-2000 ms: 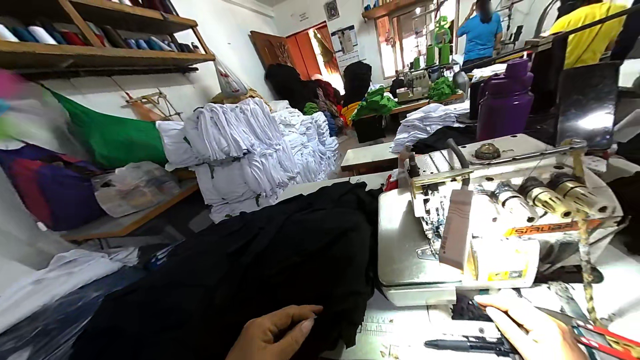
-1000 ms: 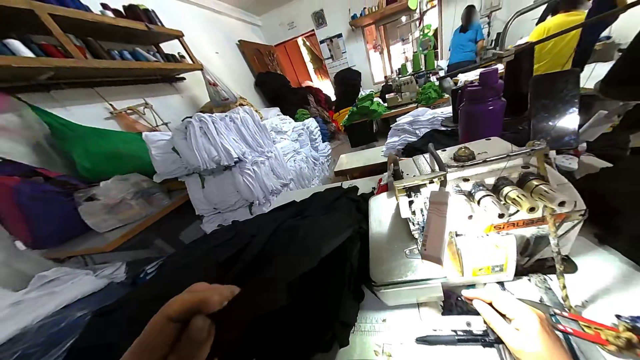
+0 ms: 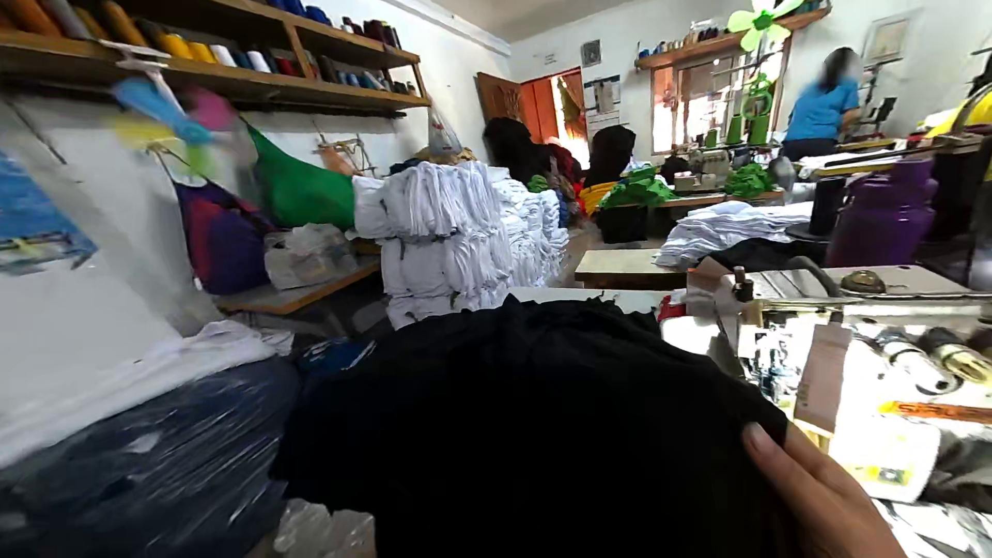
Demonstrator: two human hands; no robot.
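Observation:
Black fabric (image 3: 527, 418) fills the lower middle of the head view, bunched and partly raised. At its right edge my right hand (image 3: 821, 488) grips the cloth, thumb in front. My left hand does not show; the fabric or the frame's edge may hide it. Just right of the cloth stands a white industrial sewing machine (image 3: 914, 434) with thread tension dials and a bright lamp glow on it.
Stacks of folded white garments (image 3: 442, 201) rise behind the cloth. A dark plastic-wrapped bundle (image 3: 155, 457) lies at lower left. A purple bottle (image 3: 883, 213) stands behind the machine. Thread spools line a wooden shelf (image 3: 217, 66). A person in blue (image 3: 823, 108) is farther back.
My right hand has left the small things beside the machine and now holds the black fabric, which has risen. My left hand has gone out of sight. The view has swung left.

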